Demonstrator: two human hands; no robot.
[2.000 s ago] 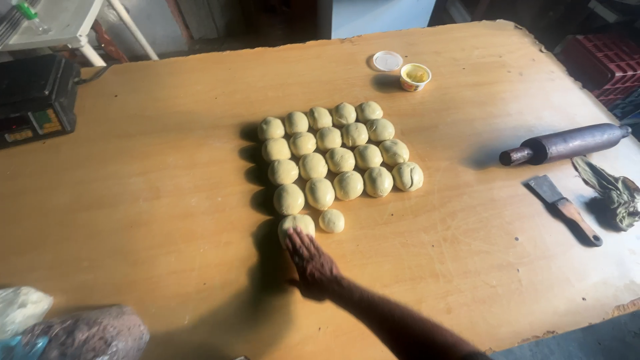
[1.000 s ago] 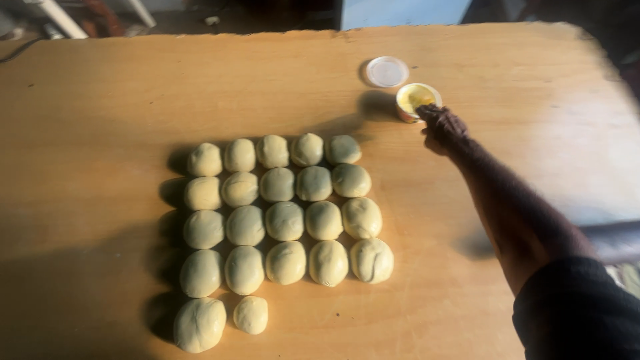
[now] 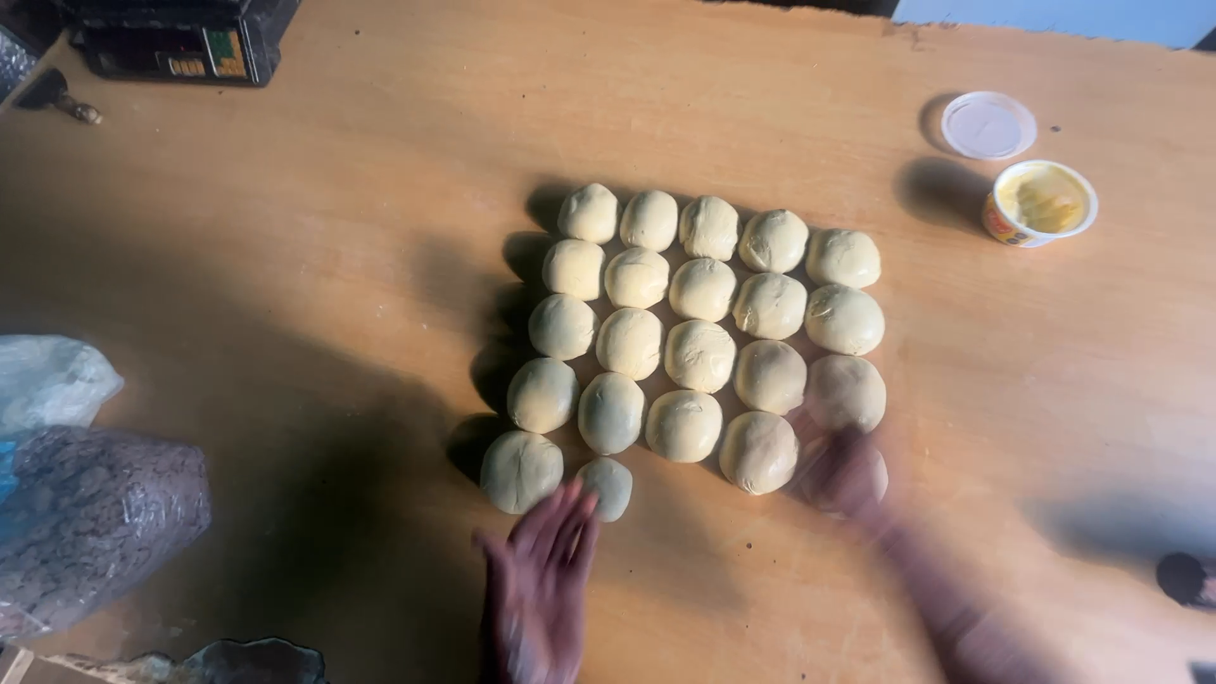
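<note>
Rows of pale dough balls (image 3: 700,356) sit close together on the wooden table (image 3: 380,171). Palm up and fingers apart, my left hand (image 3: 546,579) has its fingertips at the small dough ball (image 3: 605,488), beside the larger dough ball (image 3: 522,472) in the front row; it holds nothing. My right hand (image 3: 845,475), blurred, is over the dough ball at the near right corner and partly covers it; its fingers are too blurred to read. A tub of yellow spread (image 3: 1040,203) stands uncovered at the back right, with its plastic lid (image 3: 989,125) lying beside it.
A black digital scale (image 3: 180,43) stands at the back left, near a small dark tool (image 3: 66,100). Plastic bags (image 3: 104,522) lie along the left edge, one with brownish contents. The end of a dark rolling pin (image 3: 1183,578) shows at the right edge.
My right hand has left the tub of spread and come down to the dough balls at the near right. My left hand has come into view. The view has shifted left.
</note>
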